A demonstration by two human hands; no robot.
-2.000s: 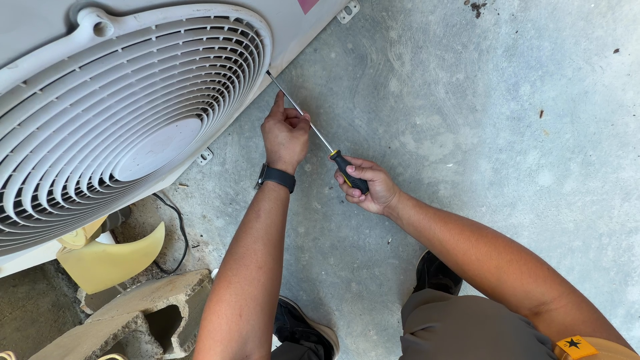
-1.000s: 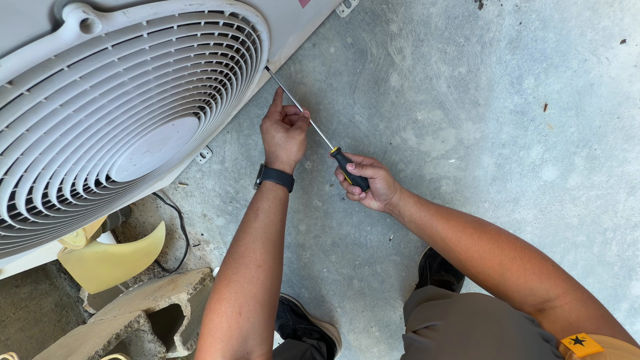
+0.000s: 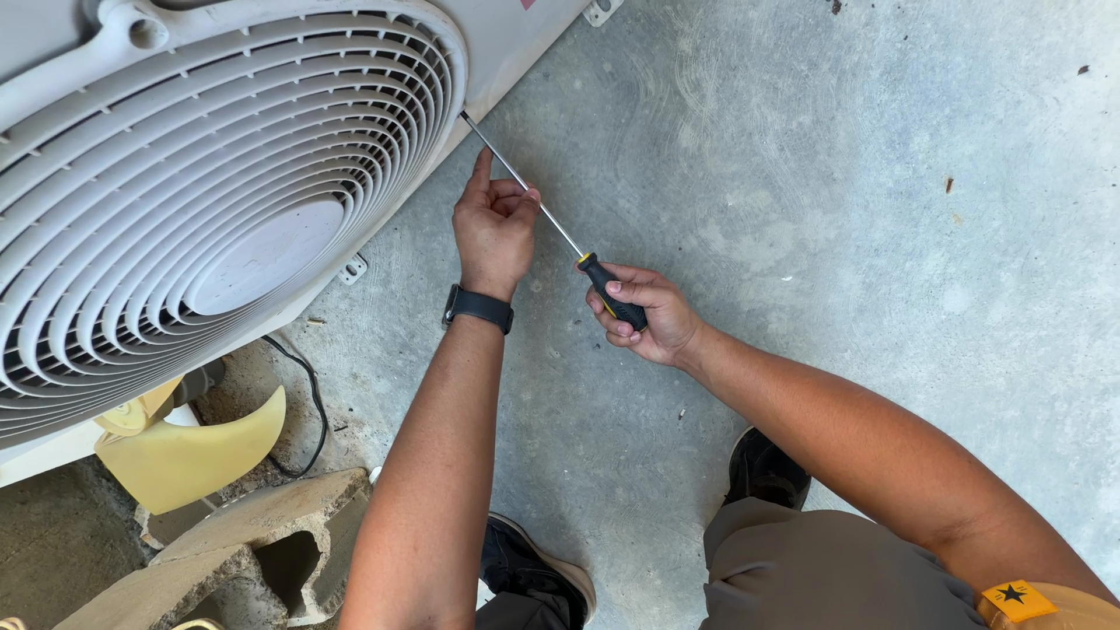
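Note:
My right hand point(image 3: 643, 311) is wrapped around the black and yellow handle of a long screwdriver point(image 3: 560, 229). Its metal shaft slants up and left to the lower right rim of a round white fan grille point(image 3: 262, 254) on an outdoor air-conditioner unit point(image 3: 503, 44). The tip meets the panel by that rim; whatever it touches there is too small to tell. Further up the shaft, my left hand point(image 3: 499, 223) steadies it between thumb and fingers, with the index finger extended toward the unit. A dark watch is on the left wrist.
Below the unit lie a yellowish plastic fan blade point(image 3: 201, 455), a black cable point(image 3: 317, 402) and broken hollow concrete blocks point(image 3: 254, 525). Metal mounting feet point(image 3: 353, 269) stick out from the unit's edge. My shoes point(image 3: 766, 468) stand on the concrete floor point(image 3: 831, 219).

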